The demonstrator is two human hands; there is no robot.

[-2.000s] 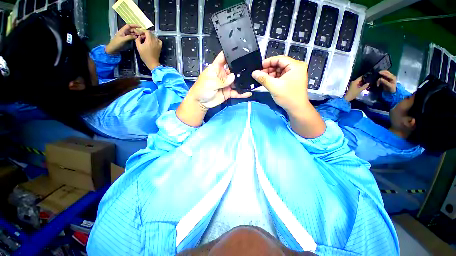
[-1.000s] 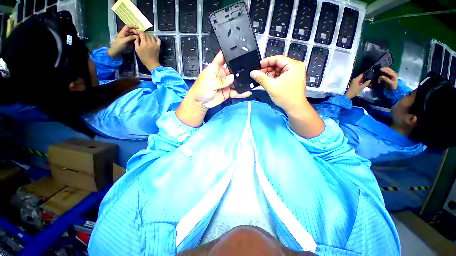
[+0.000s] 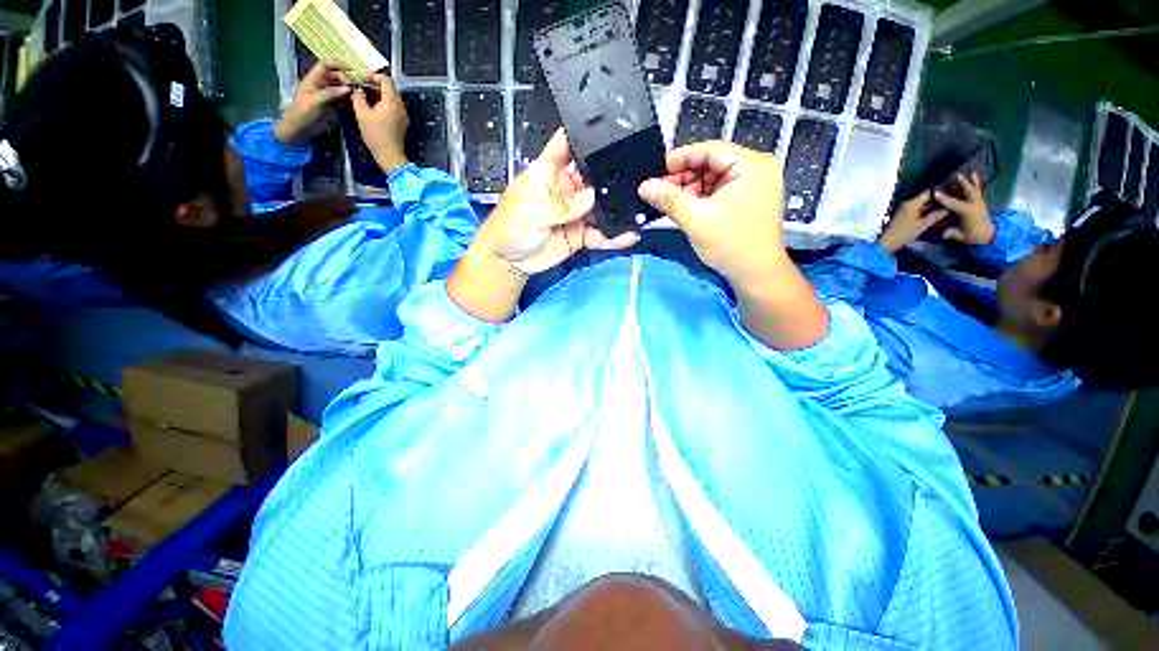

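A phone housing, dark grey above and black on its lower part, is held slightly tilted above the trays. My left hand holds its lower left edge, with fingers reaching under the bottom end. My right hand grips the lower right edge, thumb on the black part. A small pale speck shows at the bottom end near my right thumb. Whether a separate small piece is between the fingertips, I cannot tell.
White blister trays with black housings lie on the green bench behind my hands. A person at left holds a yellow strip sheet. A person at right holds a dark housing. Cardboard boxes stand at lower left.
My hands and the housing have hardly moved. The hands of the person at right have shifted on their housing. The left person's fingers have moved slightly at the yellow sheet.
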